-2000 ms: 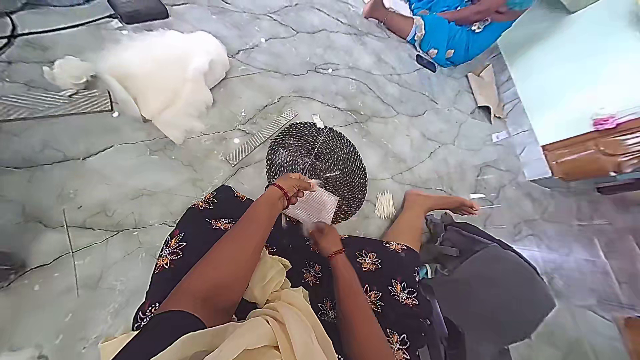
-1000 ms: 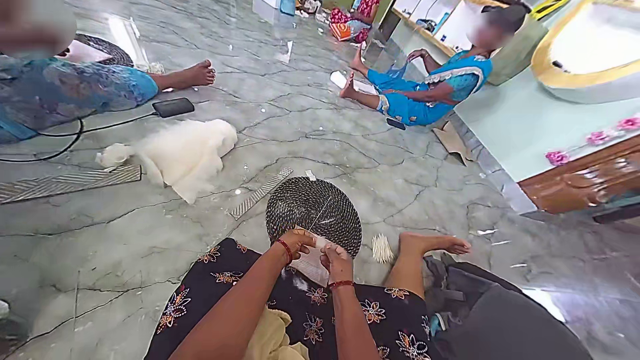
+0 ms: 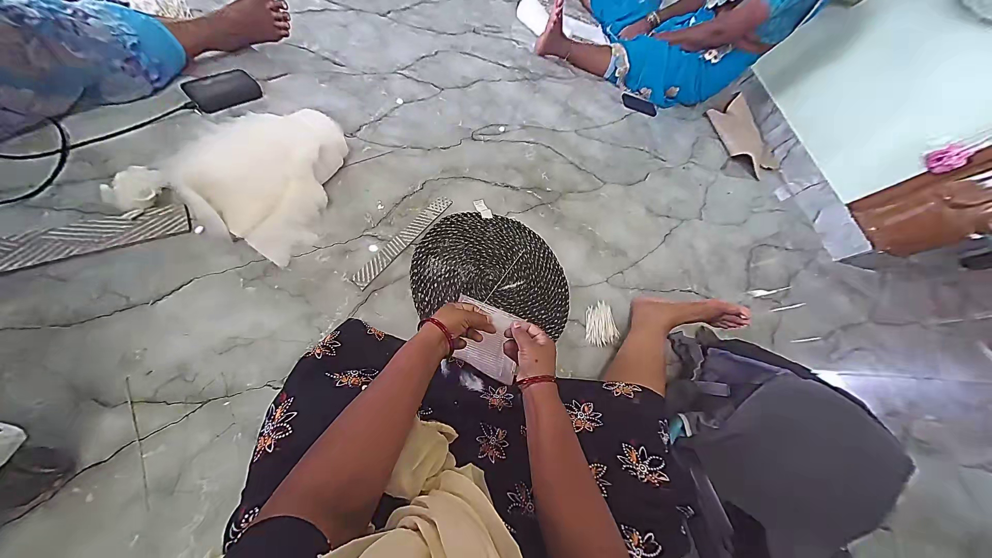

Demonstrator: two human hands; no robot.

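My left hand pinches the upper left part of a pale, finely lined flat piece held over my lap. On its right edge my right hand has fingers and thumb closed. The piece overlaps the near edge of a round dark mat with a spiral pattern. A thin light stick slants over the mat just above my left hand; whether I hold it I cannot tell. Right of the mat lies a small bundle of white sticks, likely cotton wicks.
Fluffy white cotton, patterned strips and a black pouch-like object with a cable lie on the marbled floor. A grey bag is at my right. Two people sit ahead, one by a phone.
My hands stay close together on the pale piece, which shows more of its surface now than one second ago. The view has tilted up and back down.
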